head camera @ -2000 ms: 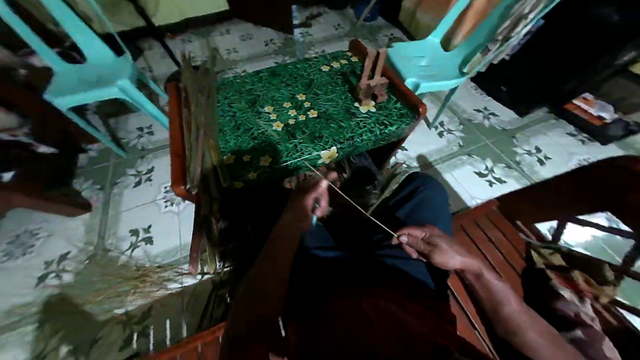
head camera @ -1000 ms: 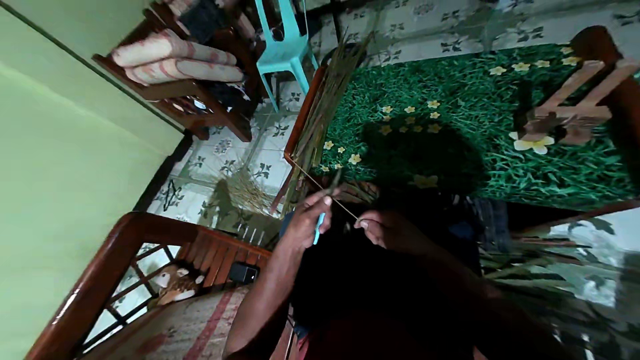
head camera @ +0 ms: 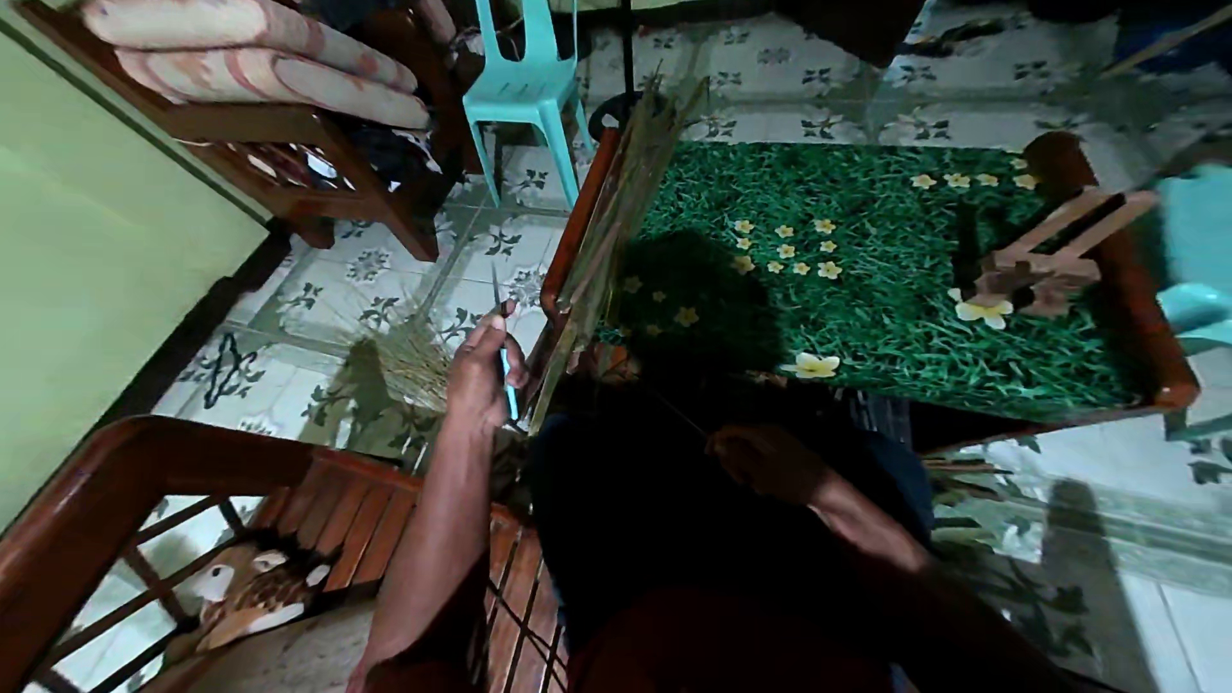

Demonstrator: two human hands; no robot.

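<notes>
My left hand (head camera: 484, 371), raised left of the table, is closed on a knife (head camera: 509, 387) with a light-blue handle; its thin dark blade points up past the fingers. In the shadow over my lap, my right hand (head camera: 765, 462) pinches the end of a thin strip (head camera: 681, 412), whose far end fades into the dark. Long dry plant stalks (head camera: 616, 217) lie along the left edge of the table, close to my left hand. A pile of thin fibre shavings (head camera: 409, 361) is on the tiled floor beyond that hand.
The table's green grass-print cover (head camera: 866, 221) bears a brown wooden stand (head camera: 1044, 260) at the right. A turquoise plastic chair (head camera: 525, 91) stands behind, beside a wooden seat with folded cushions (head camera: 260, 58). A plush deer (head camera: 255, 587) sits on the slatted wooden bench (head camera: 375, 520) at lower left.
My hands, close together over my lap one second ago, are now apart: the left one has gone left with the knife, away from the strip. The view has swung left since the first frame.
</notes>
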